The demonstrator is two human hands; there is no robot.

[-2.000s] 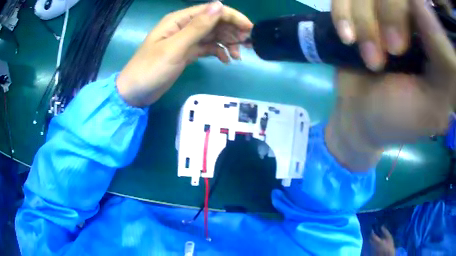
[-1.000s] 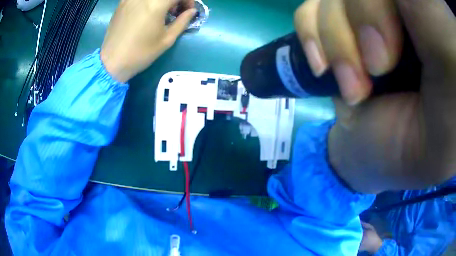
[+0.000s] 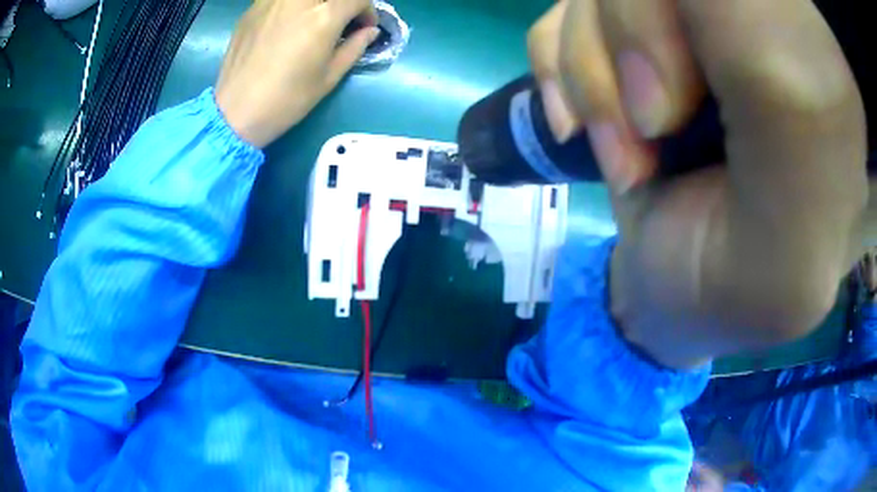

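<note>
The white plastic housing (image 3: 337,231) lies on the green bench with its arched cut-out towards me. A dark block (image 3: 442,168) sits in its top bar. A red lead wire (image 3: 366,336) and a black lead wire (image 3: 385,322) hang off the bench edge. My right hand (image 3: 664,106) is closed around the black electric screwdriver (image 3: 505,135); its front end is over the housing's top bar and its bit is hidden. My left hand (image 3: 298,62) has its fingertips in a small round dish (image 3: 389,38); whether they pinch anything cannot be seen.
A cable bundle (image 3: 135,77) of black wires lies at the far left. A white object (image 3: 65,8) is cut off by the top left edge. The bench edge (image 3: 260,357) runs in front of my body. Blue clothing of another person (image 3: 817,432) shows at the lower right.
My left hand has gone from near the screwdriver tip to the dish. The screwdriver has come down and left, over the housing. In the last second, the screwdriver has tilted slightly.
</note>
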